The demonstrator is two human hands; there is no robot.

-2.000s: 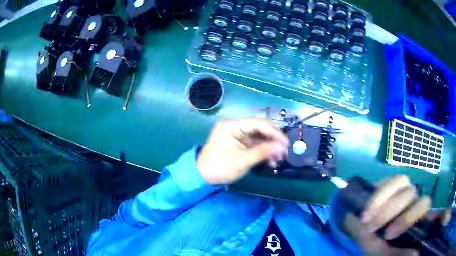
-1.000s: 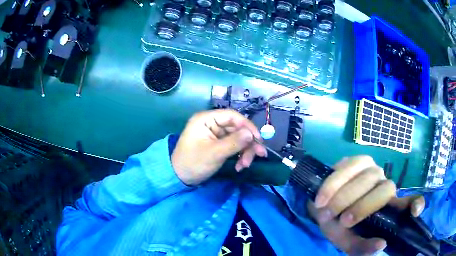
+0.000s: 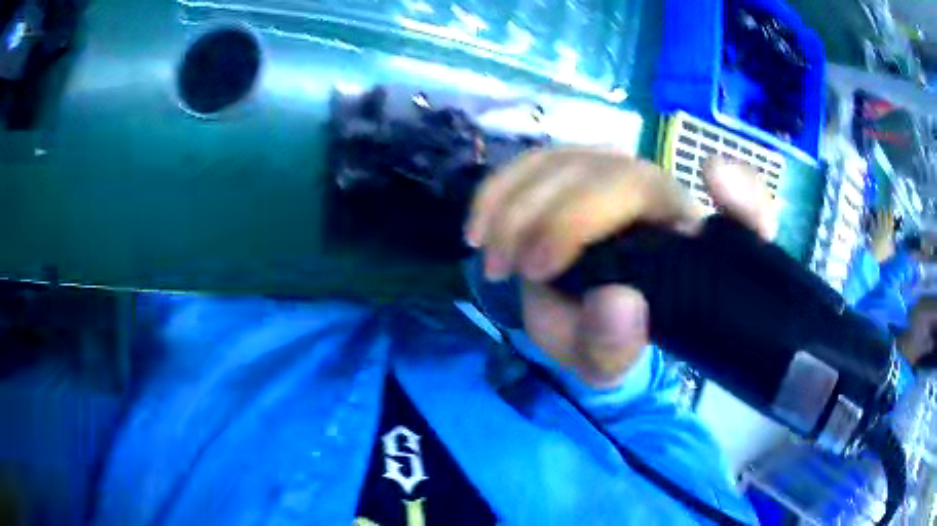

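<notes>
The frame is blurred. My right hand (image 3: 586,231) is closed around the thick black electric screwdriver (image 3: 755,308), whose rear end points to the lower right; its tip is hidden. My left hand is not in view. The dark lens-and-fan module (image 3: 396,154) sits on the bench, left of my right hand, which partly covers the work area. Its fixture and fan details are too smeared to tell apart. A round cup of black screws (image 3: 219,70) stands at the upper left.
A clear lens tray (image 3: 493,46) lies at the top. A blue bin (image 3: 690,57) of black parts and a yellow-edged grid sheet (image 3: 758,154) are at the upper right. Dark modules (image 3: 31,62) are at the far upper left. Another person's hand (image 3: 882,234) shows at the right edge.
The view has swung right and down, so bench items sit further left and higher. My left hand has left the picture. The screwdriver has turned, and its tip no longer shows.
</notes>
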